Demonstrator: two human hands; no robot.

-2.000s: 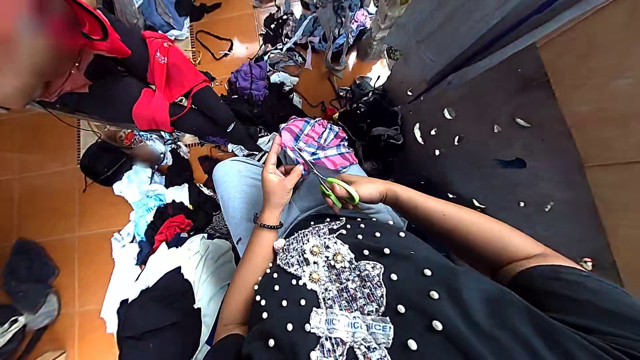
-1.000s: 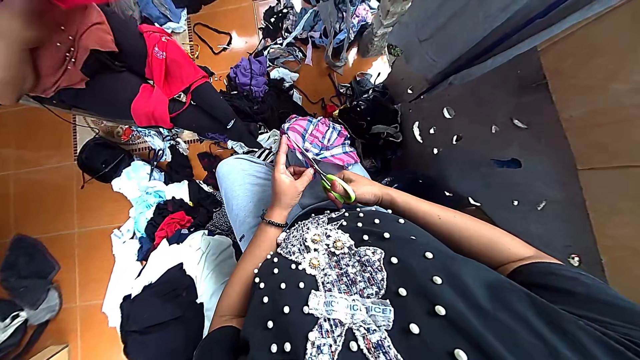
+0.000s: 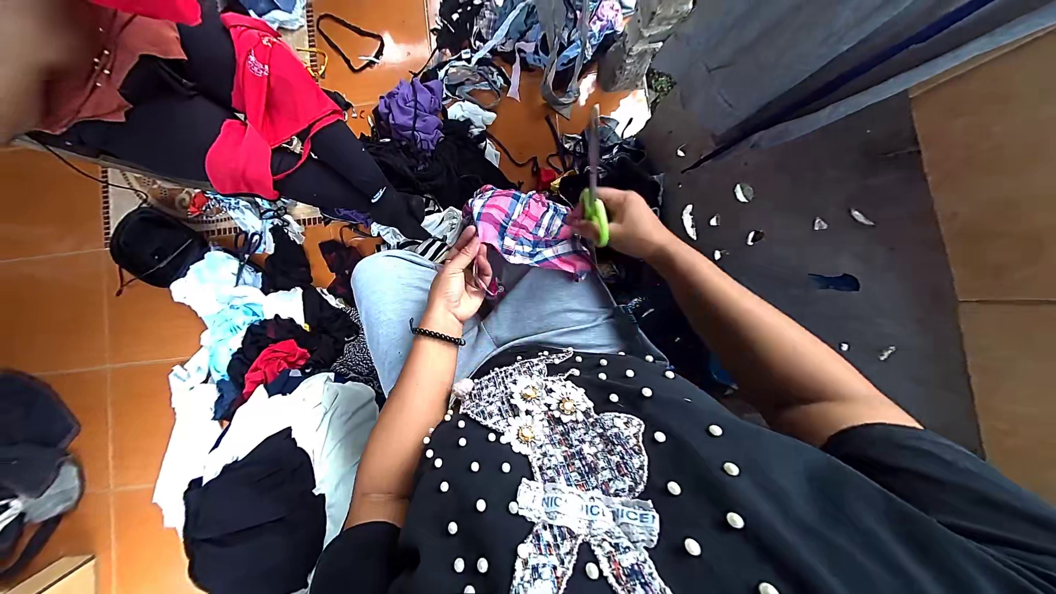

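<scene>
A pink, blue and white plaid cloth point(image 3: 528, 227) lies across my lap, over the grey trousers point(image 3: 540, 309). My left hand point(image 3: 462, 285) is at its near left edge, pinching a narrow strip of the cloth between thumb and fingers. In my right hand point(image 3: 623, 223) are scissors with lime-green handles point(image 3: 595, 219), held just past the right edge of the cloth. Their blades point away from me and look closed, though they are slightly blurred.
Heaped clothes point(image 3: 272, 412) cover the tiled floor on the left, with a black cap-like item point(image 3: 157, 245) beyond. Cloth strips point(image 3: 549, 37) are piled ahead. Another person's leg in black leggings point(image 3: 330, 165) reaches in from upper left. A dark sheet with holes point(image 3: 792, 247) lies right, beside cardboard point(image 3: 998, 206).
My right hand has lifted the scissors away from my left hand, forward and to the right; their blades were at the plaid cloth by my left fingers before.
</scene>
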